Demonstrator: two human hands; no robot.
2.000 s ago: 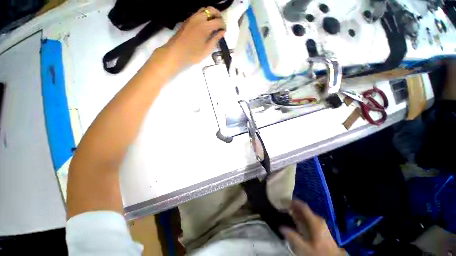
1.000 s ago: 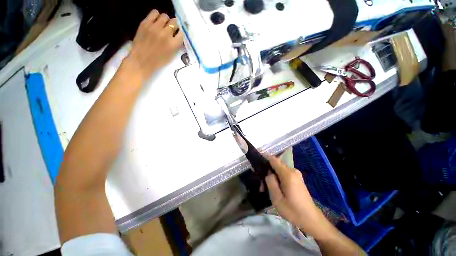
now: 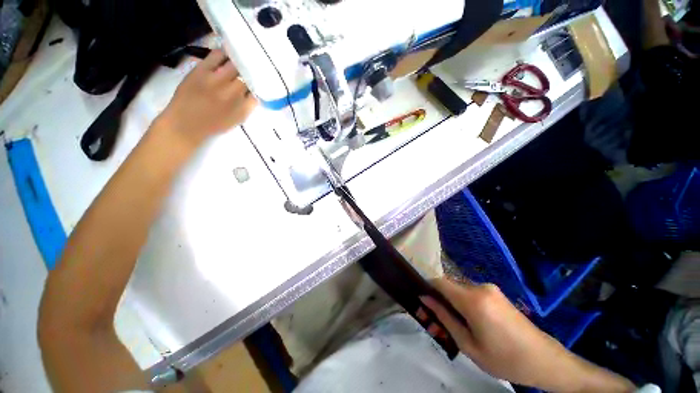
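My right hand (image 3: 468, 318) grips a black fabric strip (image 3: 395, 276) over my lap, past the table's front edge. The strip runs taut up to a small shiny metal folder (image 3: 335, 178) in front of the needle area. My left hand (image 3: 219, 96) lies behind and left of the sewing machine head (image 3: 353, 31), fingers bent; the black sewn strap (image 3: 196, 52) shows at its fingertips, but its hold is partly hidden. A looped strap end (image 3: 101, 137) lies on the table at the left.
Red-handled scissors (image 3: 525, 94), a yellow-red snips (image 3: 399, 124) and a black-handled tool (image 3: 443, 94) lie right of the needle. Blue tape (image 3: 37, 203) is at the left. A blue crate (image 3: 491, 238) is below the table at right. Black fabric (image 3: 138, 34) is piled behind.
My right hand took hold of the strip near the table edge, then moved down and right along it. My left hand stays behind the machine. The view has shifted, so the machine appears further left.
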